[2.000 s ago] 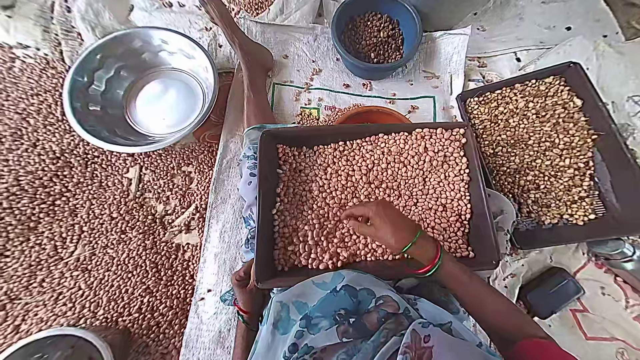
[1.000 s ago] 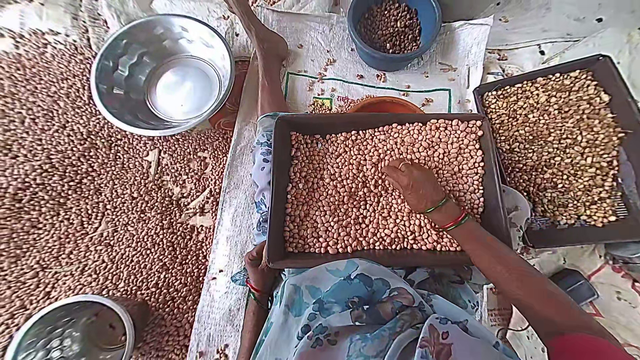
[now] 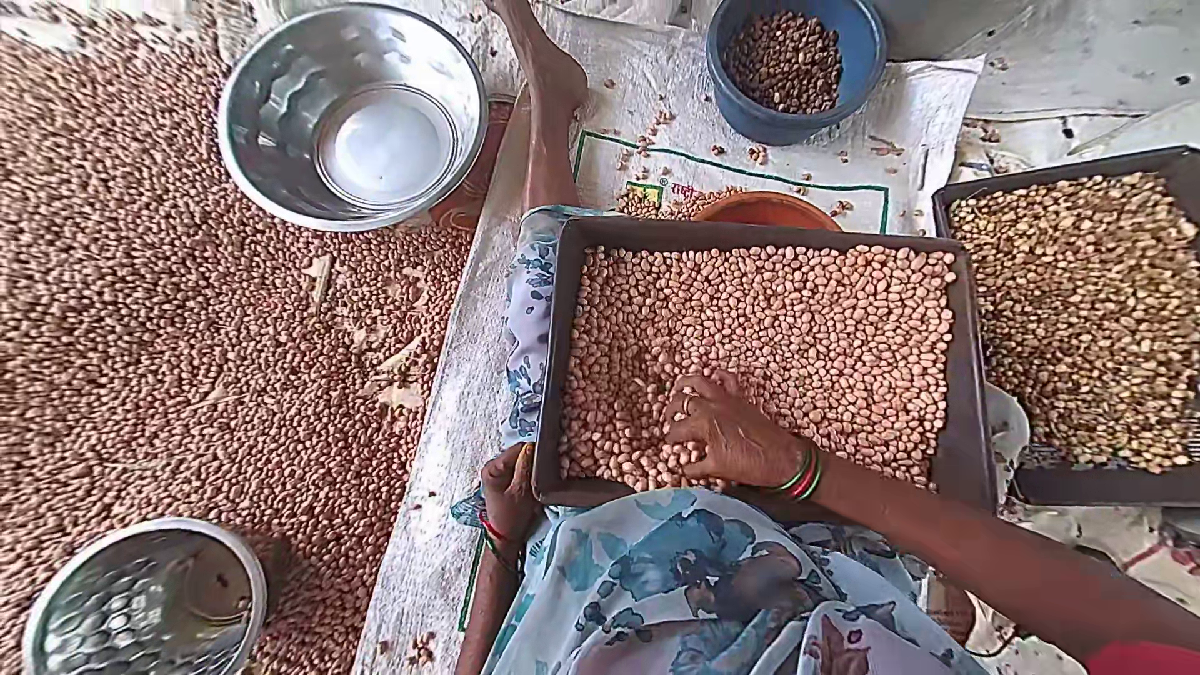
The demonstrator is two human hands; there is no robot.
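A dark rectangular tray (image 3: 966,375) rests on my lap, spread with pinkish-brown shelled nuts (image 3: 806,328) that look like peanuts. My right hand (image 3: 736,431), with green and red bangles at the wrist, lies among the nuts near the tray's lower middle, its fingers spread and bent into them. Whether any nuts are held under the fingers is hidden. My left hand (image 3: 511,487) grips the tray's lower left corner, thumb uppermost. Behind the tray's far edge, the rim of an orange bowl (image 3: 769,208) shows.
A large heap of nuts (image 3: 169,309) covers the floor at left, with a steel basin (image 3: 352,117) and a dimpled steel vessel (image 3: 145,600) on it. A blue plastic tub (image 3: 797,70) of darker nuts stands at the back. Another dark tray (image 3: 1078,487) holds paler pieces at right.
My right hand has moved left and toward me through the nuts since one second ago, and a darker hollow now shows in them at the tray's left. My left hand stays at the tray's corner.
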